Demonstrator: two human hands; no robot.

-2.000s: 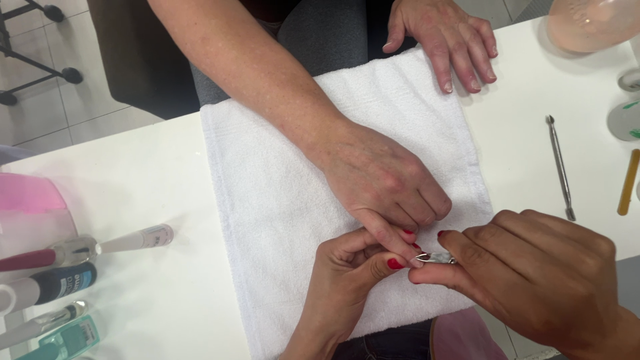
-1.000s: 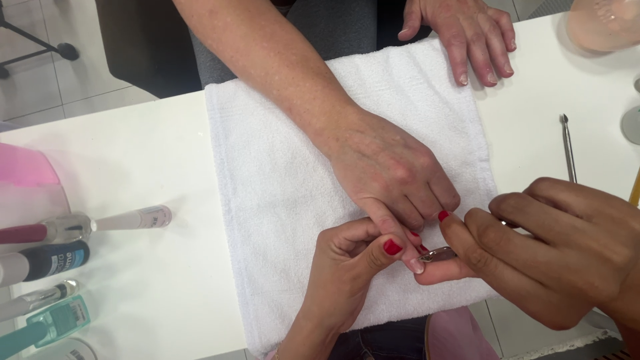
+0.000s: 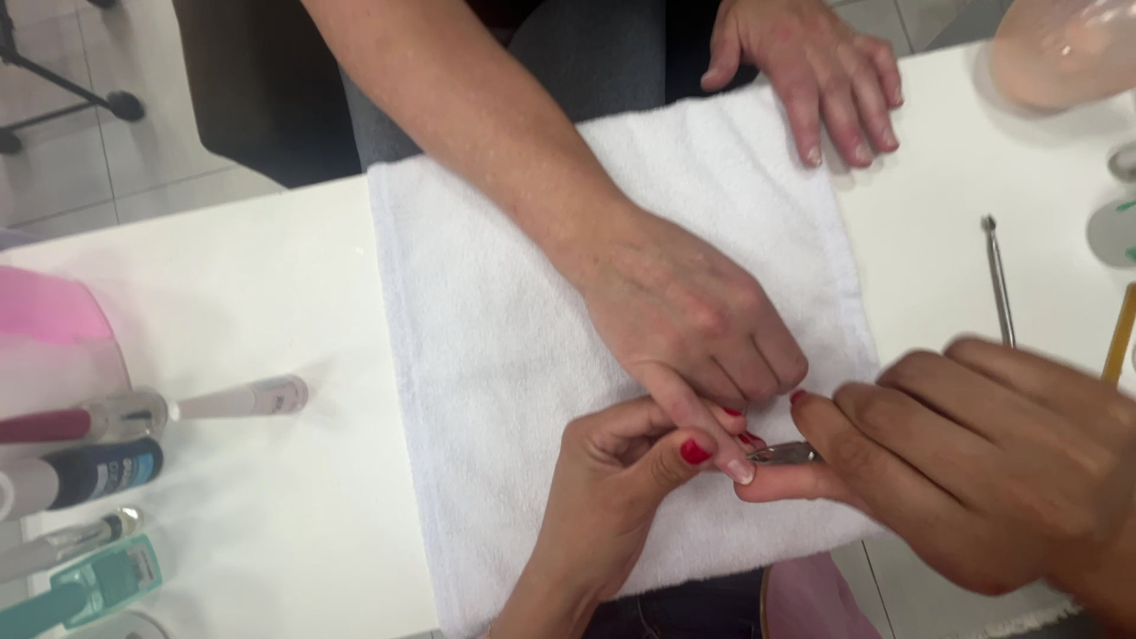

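Observation:
My left hand [image 3: 621, 488], with red nails, pinches one finger of another person's hand [image 3: 692, 302] between thumb and fingers. In my right hand [image 3: 967, 461] is a pair of metal cuticle nippers [image 3: 783, 453]; its jaws touch the side of that finger's nail, and its handles are hidden in my palm. A white towel [image 3: 497, 355] lies beneath the hands. The person's other hand [image 3: 825, 80] rests flat across the towel's far right corner and the white table. A metal cuticle pusher [image 3: 999, 280] lies right of the towel, its lower end hidden behind my right hand.
Several nail polish bottles [image 3: 102, 475] and a pink translucent object [image 3: 53, 311] stand at the left of the white table [image 3: 293, 497]. A peach-coloured rounded object [image 3: 1065, 53], small round items [image 3: 1116, 232] and a yellowish stick [image 3: 1120, 333] are at the right edge.
The nippers remain at the held finger, while my right hand has shifted and turned slightly around them. My left hand keeps its hold. The view has moved slightly.

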